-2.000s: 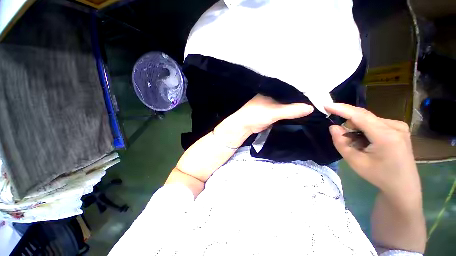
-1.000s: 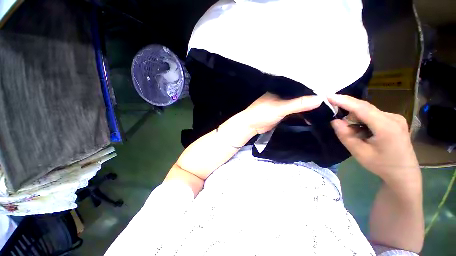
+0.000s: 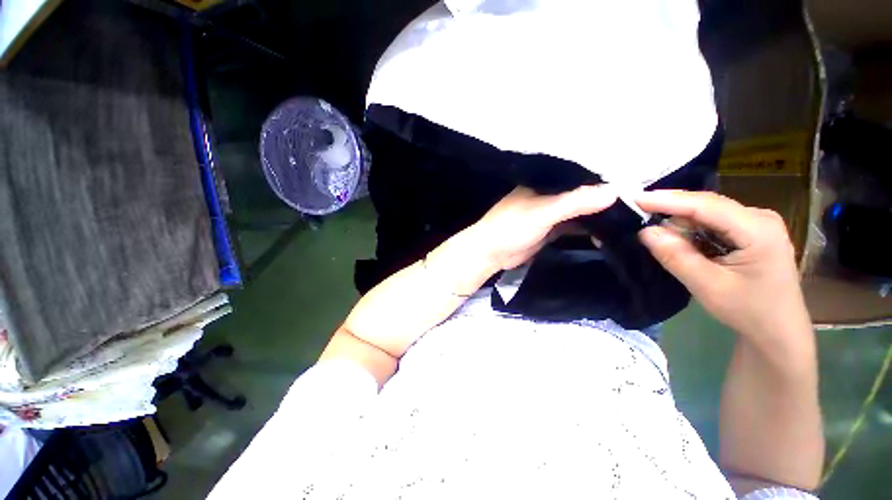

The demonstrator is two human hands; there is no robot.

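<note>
The black garment fabric [image 3: 440, 186] lies gathered on my lap, with the bright white lining [image 3: 548, 78] spread above it. My left hand [image 3: 523, 225] pinches the edge where white meets black, its thumb and fingers partly under the cloth. My right hand [image 3: 734, 244] is at the same edge just to the right, index finger and thumb close together at a small white corner [image 3: 634, 203]. A dark piece shows in the right palm. No needle or thread can be made out. A small white strip [image 3: 509, 285] shows in the black folds below my left wrist.
Grey cloth [image 3: 108, 186] lies on a blue-edged stand at left, over patterned cloth [image 3: 127, 361]. A round, clear purplish fan [image 3: 311, 156] stands beyond. An open cardboard box [image 3: 768, 205] is at right. A dark wheeled base [image 3: 200, 376] stands on the green floor [image 3: 293, 283].
Over the last second, the right thumb has moved slightly up and left, closer to the index finger at the white corner. The left hand has barely moved. The whole view has shifted slightly.
</note>
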